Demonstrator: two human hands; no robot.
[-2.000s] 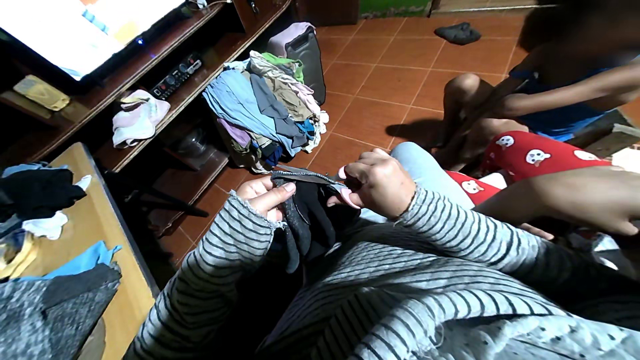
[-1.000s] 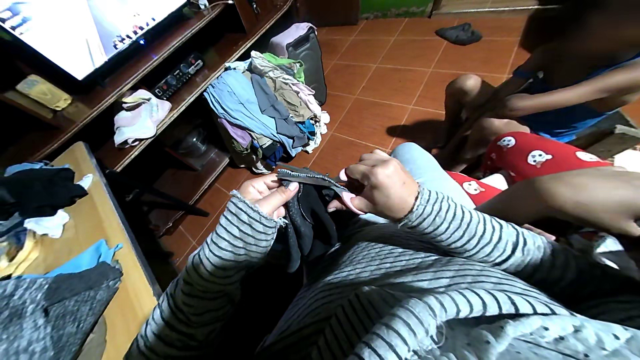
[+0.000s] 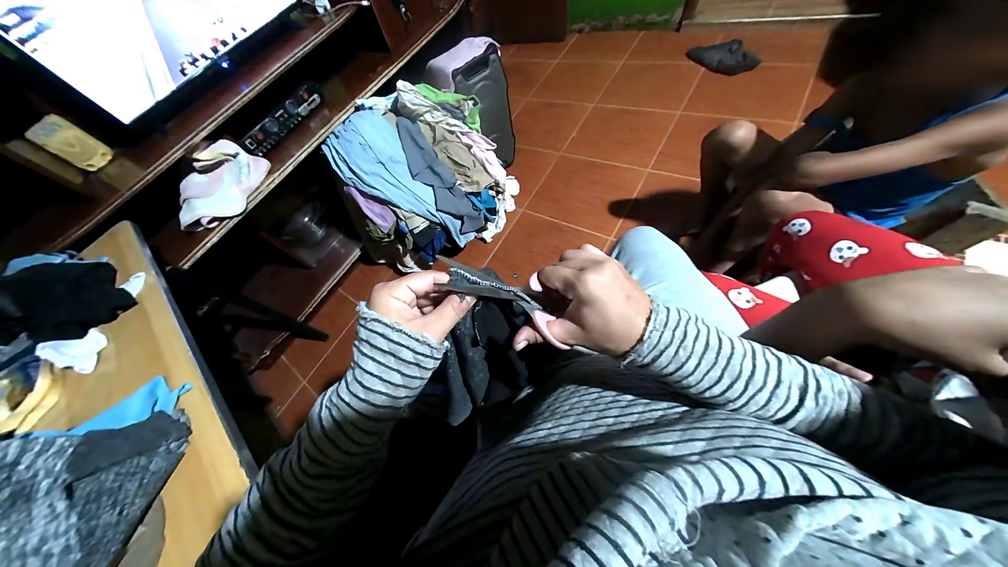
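Above my lap, my left hand [image 3: 417, 305] pinches the edge of a dark cloth garment [image 3: 488, 354] between thumb and fingers. A pale stitched seam or zipper runs along that edge, which is stretched toward the right. My right hand [image 3: 594, 303] is closed around the pink handles of a pair of scissors [image 3: 549, 327], whose blades lie against the seam edge. How far apart the blades are cannot be told. The rest of the garment hangs down in dark folds below both hands.
A wooden table [image 3: 193, 441] with clothes stands at the left. A heaped pile of clothes [image 3: 425, 169] stands beside a dark case [image 3: 484, 94] near the TV shelf [image 3: 315, 118]. At the right sit other people, one in red patterned clothing [image 3: 835, 248]. A dark cloth [image 3: 723, 57] lies on the tiled floor.
The edge of the dark garment has shifted slightly between my hands. Both hands stay in nearly the same place.
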